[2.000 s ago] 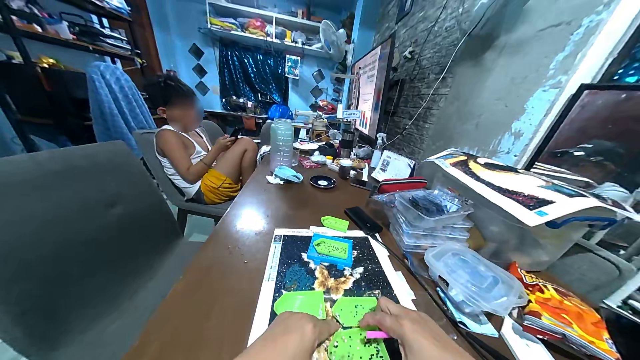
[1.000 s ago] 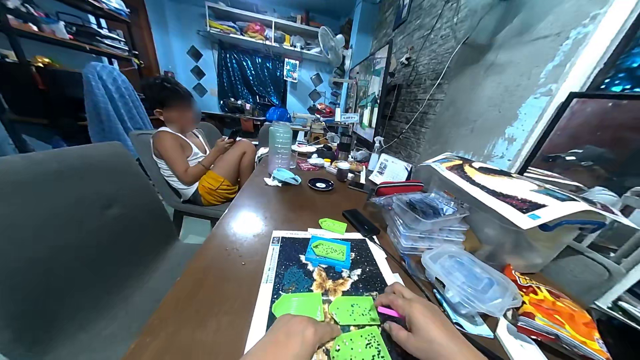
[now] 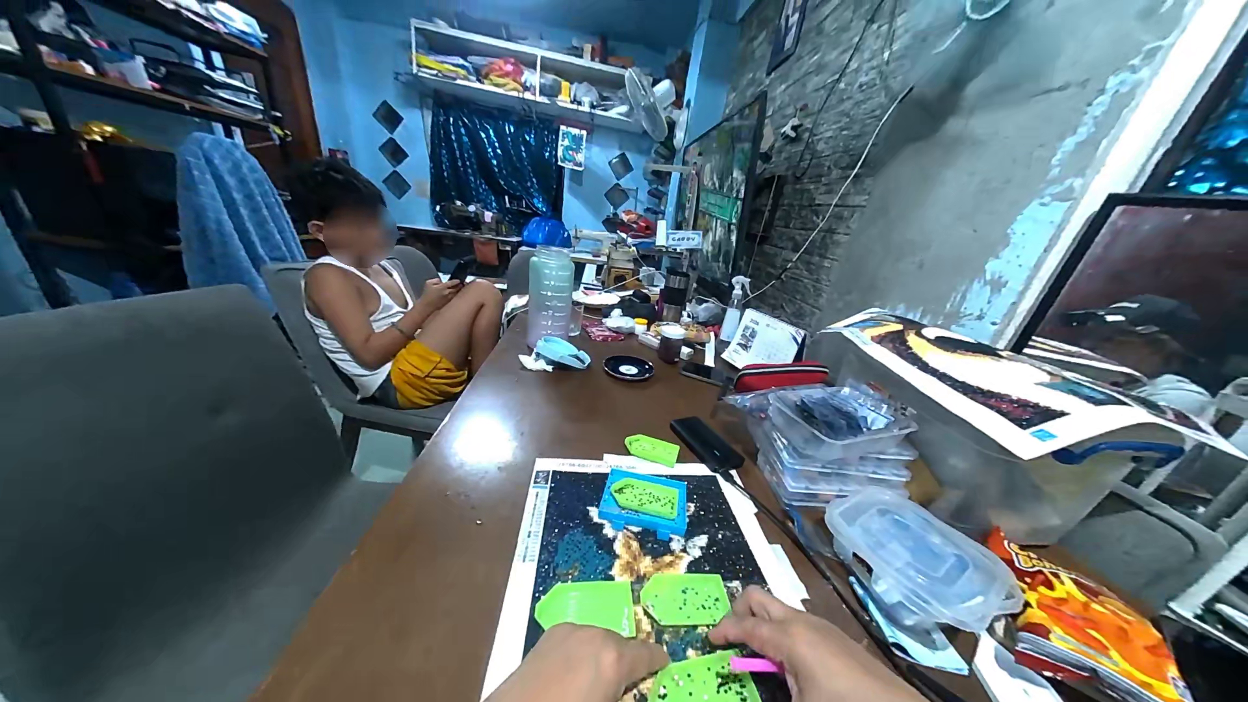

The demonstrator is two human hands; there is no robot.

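A diamond painting canvas (image 3: 575, 522) lies on the brown table. Several green plastic trays rest on it: one (image 3: 587, 606) at the left, one with dark beads (image 3: 685, 599) beside it, and one (image 3: 704, 680) at the bottom edge. Another green tray (image 3: 645, 497) sits on a blue box (image 3: 673, 527); a further one (image 3: 652, 449) lies beyond the canvas. My left hand (image 3: 590, 665) rests between the left and bottom trays; its fingertips are partly hidden. My right hand (image 3: 795, 639) has a pink pen-like tool (image 3: 756, 665) under its fingers, over the bottom tray's right side.
Stacked clear plastic boxes (image 3: 838, 448), a clear lidded container (image 3: 921, 556) and an orange snack bag (image 3: 1097, 614) stand at right. A black device (image 3: 707, 444) with a cable lies beside the canvas. A tumbler (image 3: 551, 297) stands farther back. A seated person (image 3: 390, 322) is at left.
My right hand was near the middle of the trays, then moved right, and now reaches slightly left again over the bottom tray. My left hand has hardly moved.
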